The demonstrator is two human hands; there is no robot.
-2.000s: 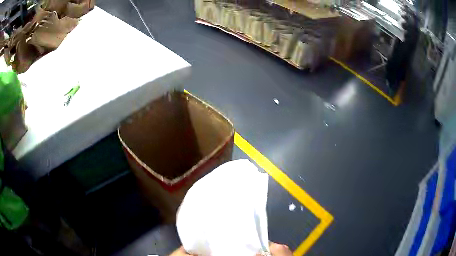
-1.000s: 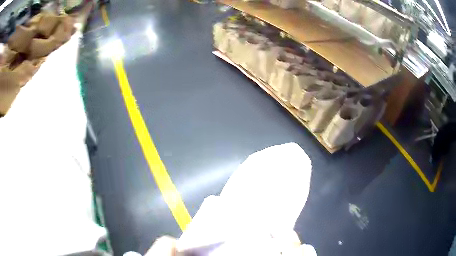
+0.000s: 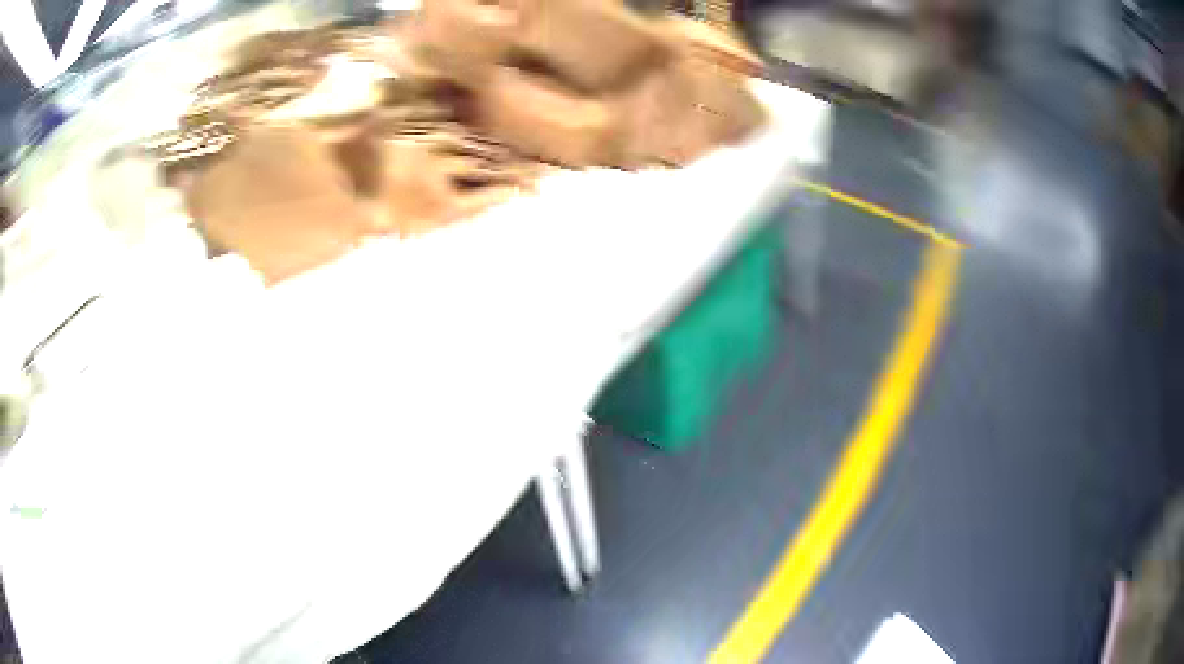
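No hand is in view. A small white piece [image 3: 905, 641] is cut off by the bottom edge at the right; what bears it is hidden. Nearest in front is a long white-covered table [image 3: 429, 337], very bright and overexposed. Brown tote bags [image 3: 279, 201] lie in a loose, blurred heap along its far side, with more brown bags [image 3: 571, 78] at the back.
A green crate [image 3: 708, 350] stands under the table, beside white table legs [image 3: 567, 519]. A curved yellow lane line [image 3: 863, 454] runs over the grey floor [image 3: 1026, 480] to the right. Blurred shapes, unclear, stand at the top right.
The view has swung left onto the table and brown bags. The bag rack has left view or blurred out. The white bundle and the hands holding it have dropped almost wholly out of the picture.
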